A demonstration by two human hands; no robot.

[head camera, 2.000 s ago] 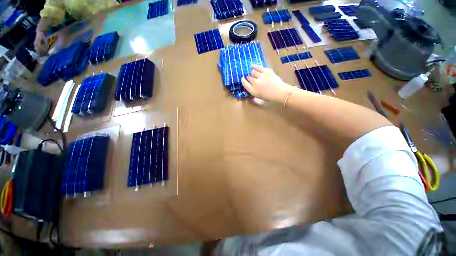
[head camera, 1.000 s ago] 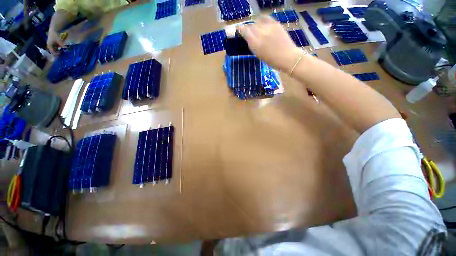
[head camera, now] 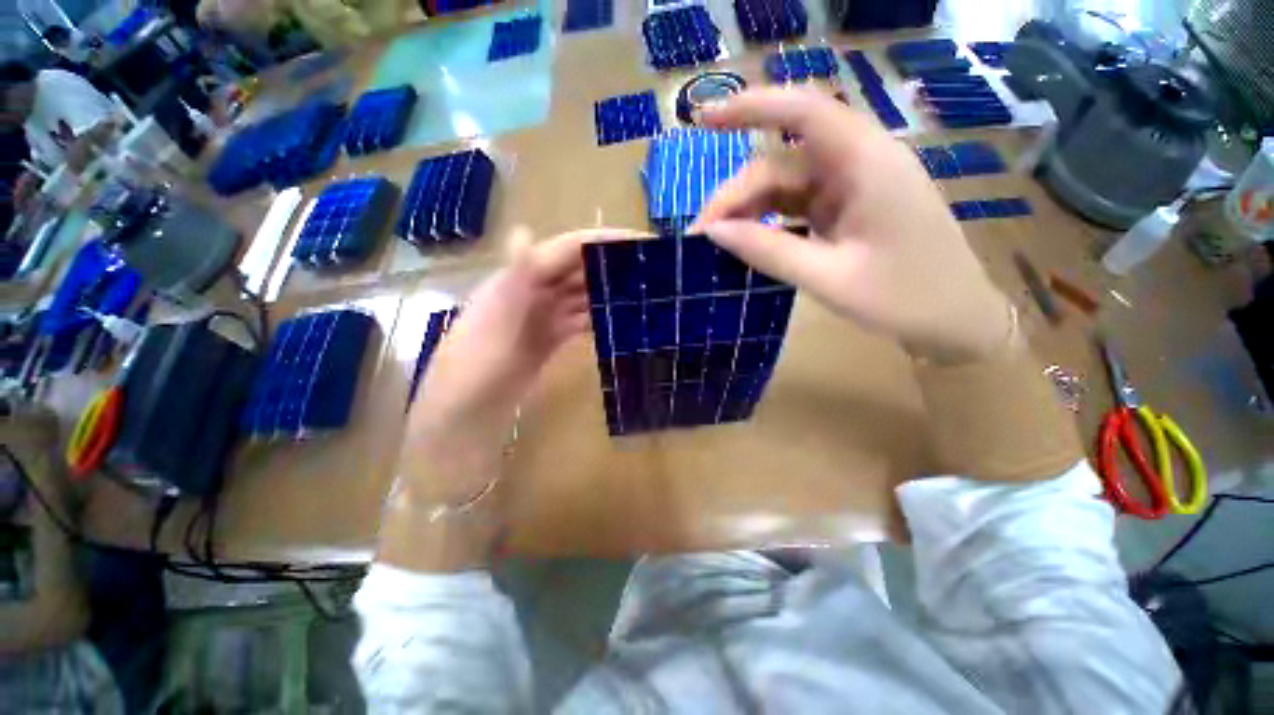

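Note:
A dark solar cell (head camera: 687, 335) with pale lines stands tilted up in front of me, above the brown bench. My left hand (head camera: 489, 363) is at its upper left edge, with the fingers partly behind it. My right hand (head camera: 866, 231) pinches its top edge near the upper right corner. Behind it lies the bright-blue stack of tabbed cells (head camera: 694, 171), partly hidden by the held cell and my right hand.
Finished cell stacks (head camera: 310, 374) stand at the left beside a black soldering station (head camera: 182, 405). Scissors (head camera: 1148, 454), a white bottle (head camera: 1143, 240) and a grey machine (head camera: 1125, 133) are at the right. A black tape roll (head camera: 710, 92) lies behind the bright-blue stack.
My right hand has come back from the far side of the bench toward me. My left hand has come into view. A dark cell is now held up between both hands.

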